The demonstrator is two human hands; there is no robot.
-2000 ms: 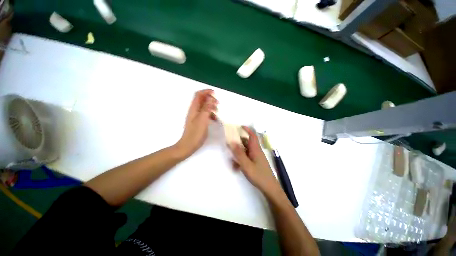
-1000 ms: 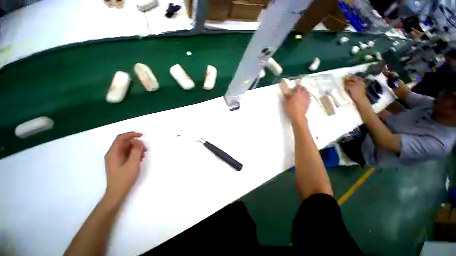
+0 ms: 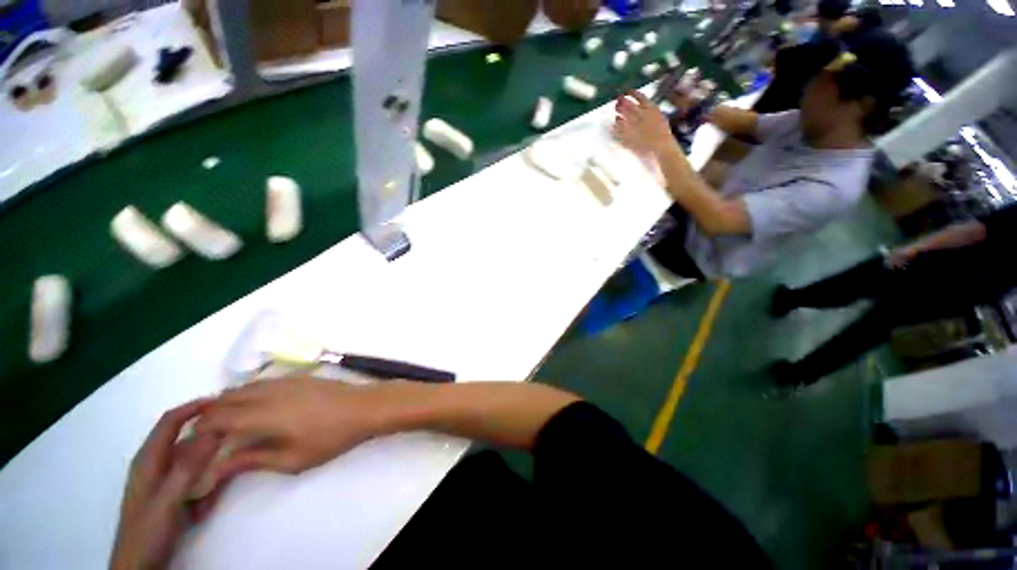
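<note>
My left hand (image 3: 165, 481) and my right hand (image 3: 284, 421) are together low on the left, over the white bench (image 3: 480, 262). Their fingers overlap and curl inward. A small pale part seems to show between them, but the fingers hide most of it and I cannot tell what it is. A tool with a black handle (image 3: 396, 369) lies on the bench just beyond my right wrist. Its yellow neck and blurred whitish head point left.
White housings (image 3: 283, 208) lie on the green belt (image 3: 323, 156) beyond the bench. A grey upright (image 3: 389, 123) stands at the bench's far edge. A clear tray (image 3: 563, 156) lies farther right, near a seated person (image 3: 781, 189). Another person (image 3: 914, 278) stands in the aisle.
My right hand has come back from the tray area to my left hand. The view has turned right, and more of the aisle shows. The seated person's hands are by the tray.
</note>
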